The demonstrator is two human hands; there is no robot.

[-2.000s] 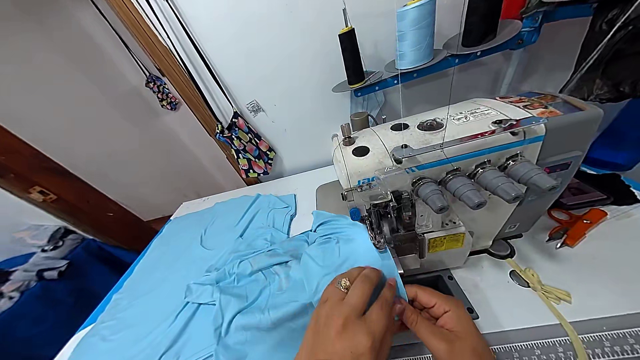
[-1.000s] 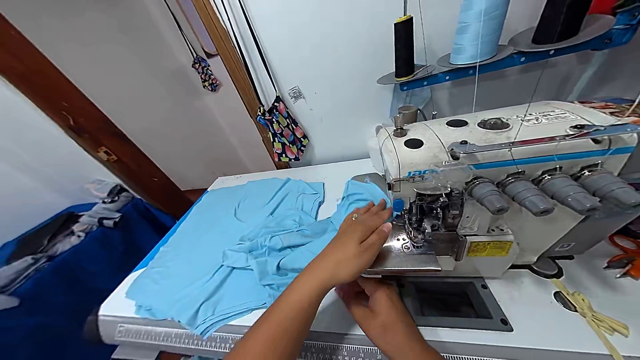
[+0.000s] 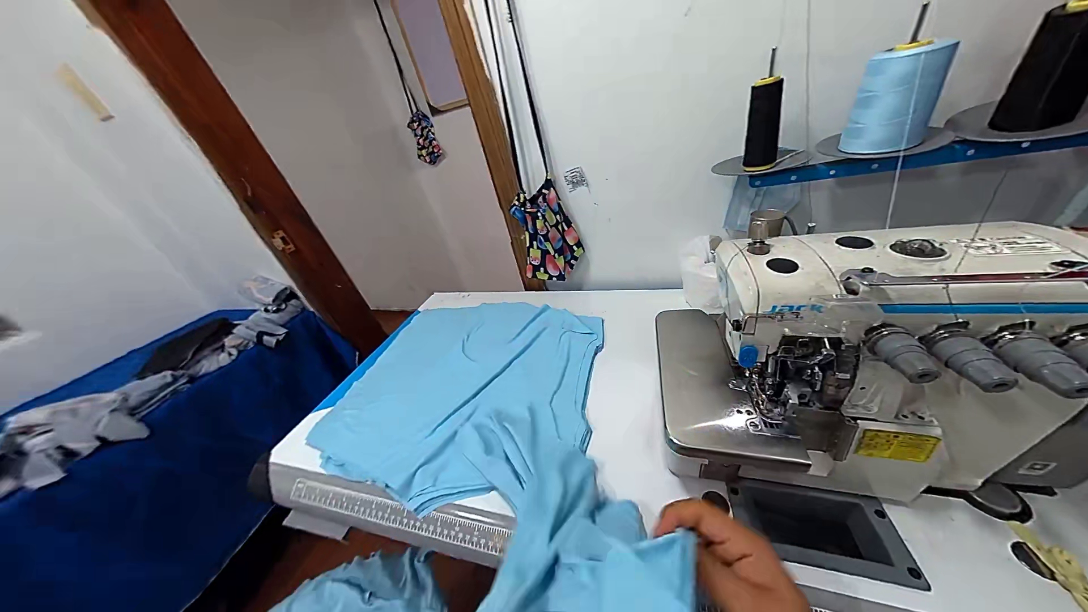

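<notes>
At the bottom of the head view, my right hand point(image 3: 735, 557) pinches the edge of a light blue knit fabric piece point(image 3: 561, 510), which hangs over the table's front edge. My left hand is not visible; the lower frame edge and the fabric may hide it. Flat light blue fabric pieces point(image 3: 459, 374) lie stacked on the white table, touching the held cloth. To the right stands a Jack overlock sewing machine point(image 3: 918, 297); its metal bed plate point(image 3: 710, 382) has no cloth on it.
A measuring scale point(image 3: 399, 514) runs along the table's front edge. Thread cones point(image 3: 901, 98) stand on a blue rack behind the machine. A blue cloth-lined bin point(image 3: 212, 442) with scraps is at the left. Printed pouches point(image 3: 548, 234) hang on the wall. A dark recessed opening point(image 3: 829, 527) lies below the machine.
The fabric that was at the machine's presser area is now away from it, near the front edge. My right hand has moved from the machine towards the front. The left hand has left the view.
</notes>
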